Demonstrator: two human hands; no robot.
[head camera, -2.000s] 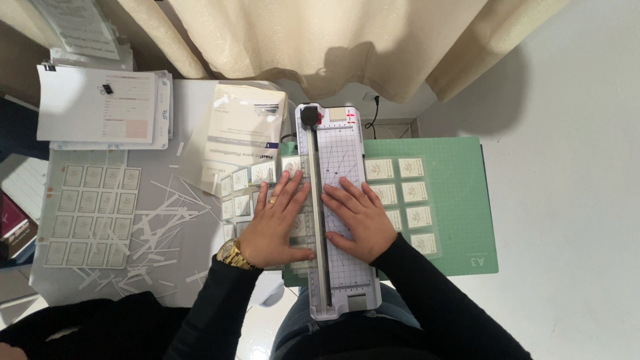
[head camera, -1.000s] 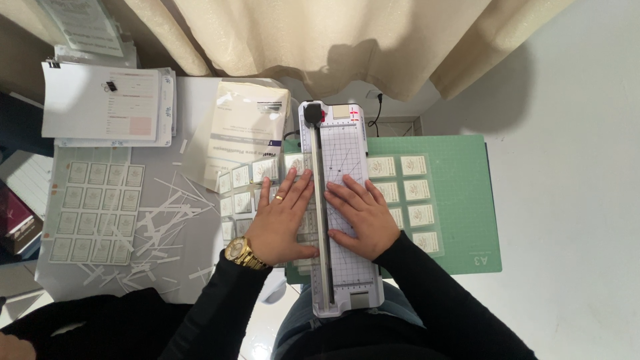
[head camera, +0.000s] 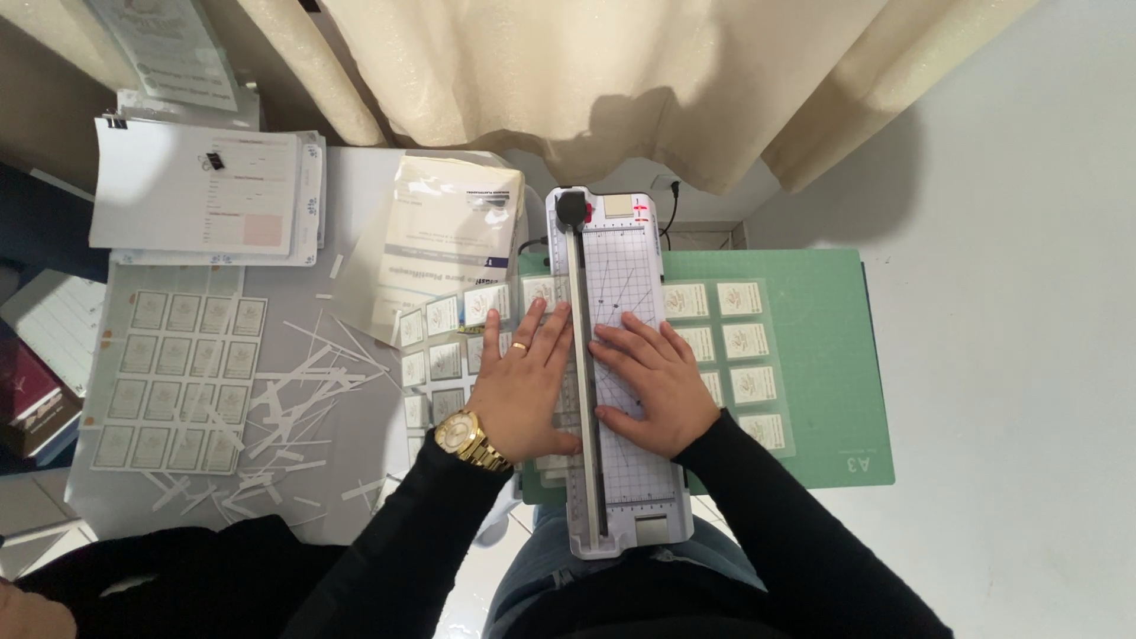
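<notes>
A white rotary paper trimmer (head camera: 632, 470) with a gridded bed and a black cutter head (head camera: 572, 208) at its far end lies over a green A3 cutting mat (head camera: 834, 373). A laminated sheet of small printed cards (head camera: 753, 384) passes beneath the trimmer and shows on both sides. My left hand (head camera: 525, 395) lies flat, fingers spread, on the sheet just left of the rail; it wears a ring and a gold watch. Right of the rail, my right hand (head camera: 661, 383) presses flat on the gridded bed. Neither hand grips anything.
Cut strips (head camera: 297, 399) are scattered on the grey table (head camera: 355, 506). Another sheet of cards (head camera: 182, 382), a plastic packet (head camera: 453, 231) and a clipped paper stack (head camera: 186, 191) lie at left. Another person's dark sleeve (head camera: 204, 577) is at lower left. A curtain (head camera: 568, 80) hangs behind.
</notes>
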